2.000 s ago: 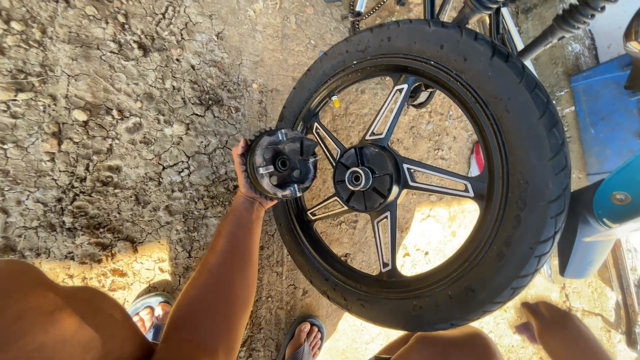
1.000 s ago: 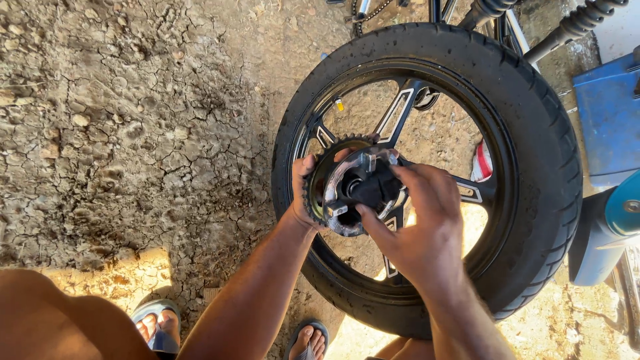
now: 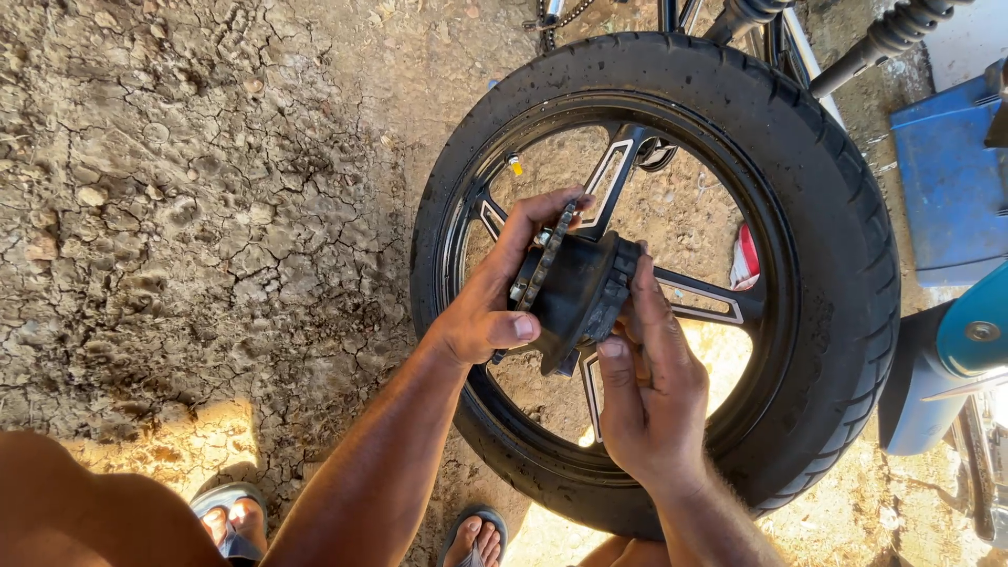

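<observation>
Both hands hold a motorcycle rear sprocket carrier (image 3: 579, 287), turned edge-on above the wheel's centre. My left hand (image 3: 500, 295) grips its sprocket side, with the thumb below and fingers around the toothed edge. At the opposite side, my right hand (image 3: 657, 370) has thumb and fingertips on the black blocks of the carrier. Beneath them is a black spoked motorcycle wheel with a tyre (image 3: 846, 260); the carrier and hands hide its hub. A valve stem with a yellow cap (image 3: 515, 165) shows on the rim.
Cracked dirt ground (image 3: 236, 197) lies to the left. Shock absorbers (image 3: 890, 47) and a drive chain (image 3: 567, 20) are at the top. A blue plastic object (image 3: 949, 181) and a teal panel (image 3: 976, 323) are at the right. Sandalled feet (image 3: 476, 539) show at the bottom.
My left hand has brought the sprocket carrier right, from the wheel's left edge to over its centre. My right hand has come onto it, and the carrier has turned from face-up to edge-on.
</observation>
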